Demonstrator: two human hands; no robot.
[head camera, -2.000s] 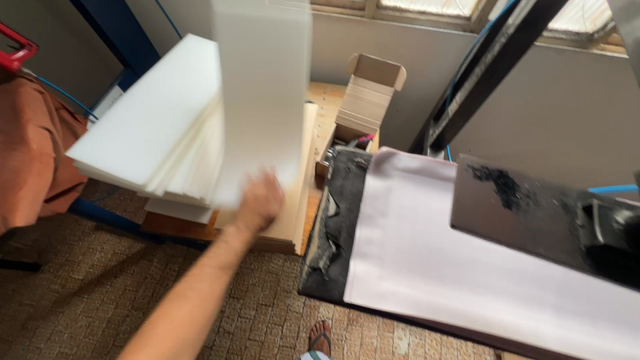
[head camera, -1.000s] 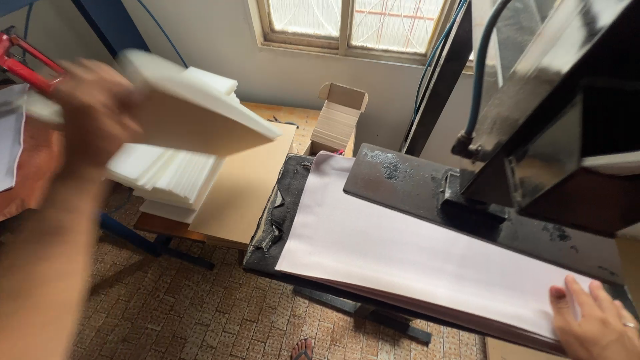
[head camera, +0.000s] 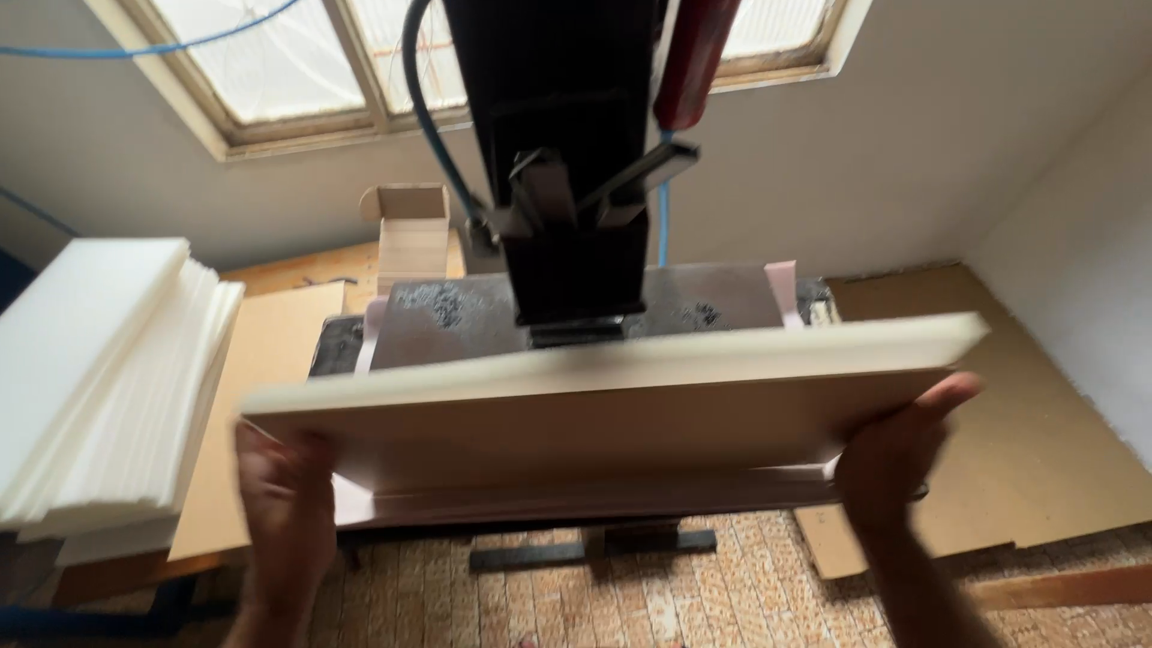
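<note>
A long foam-topped board (head camera: 612, 423), white above and brownish on its front face, is held level between my two hands. My left hand (head camera: 286, 486) grips its left end and my right hand (head camera: 891, 450) grips its right end. Behind and beneath the board is a press with a dark metal plate (head camera: 477, 310), its black column rising above. Pale fabric or sheet (head camera: 353, 499) shows at both sides of the plate, over the black padded bed (head camera: 337, 346); most of that sheet is hidden by the board.
At left, stacked white foam sheets (head camera: 99, 360) lie beside a tan board (head camera: 270, 360) on a wooden table. An open cardboard box (head camera: 412, 234) stands behind. A large brown sheet (head camera: 1017, 432) lies at right, near the wall. A blue hose (head camera: 432, 135) and a red cylinder (head camera: 693, 67) are beside the column.
The view has swung to face the press. The board, in my left hand over the stack one second ago, is now in front of the press, with my right hand on it too.
</note>
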